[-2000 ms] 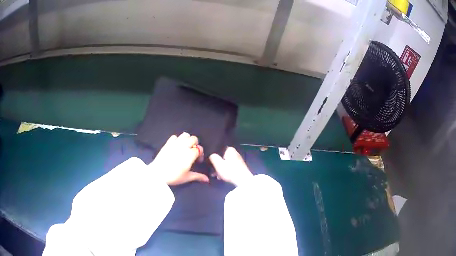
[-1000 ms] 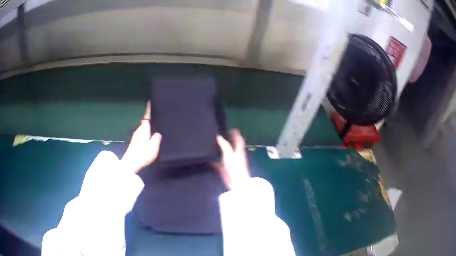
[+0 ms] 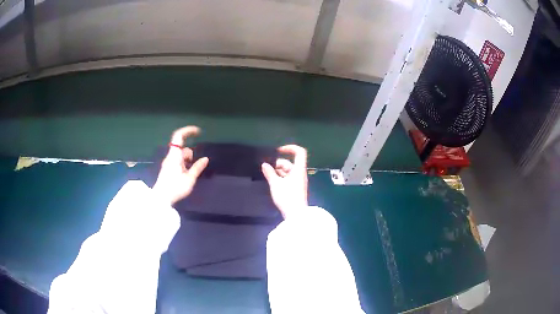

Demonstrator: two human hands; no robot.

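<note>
A black to dark purple-grey board blank (image 3: 228, 195) lies on the green bench in front of me, with crease-like dark lines across it. More dark board (image 3: 224, 248) shows at its near end; I cannot tell if it is a separate piece. My left hand (image 3: 182, 167) is at the blank's far left corner and my right hand (image 3: 287, 179) at its far right corner. Their fingers are curled, with thumbs beside a darker far strip. Blur hides whether they grip it.
A white metal post (image 3: 387, 98) stands on the bench to the right. Beyond it are a black fan (image 3: 450, 92) and a red stool (image 3: 443, 160). A pale panel with metal bars (image 3: 172, 30) spans the back. The bench covering has a torn seam (image 3: 73, 160).
The raised dark rectangular panel between my hands is no longer up; a low dark strip shows there. My right hand has moved slightly up. My hands remain on either side of the board.
</note>
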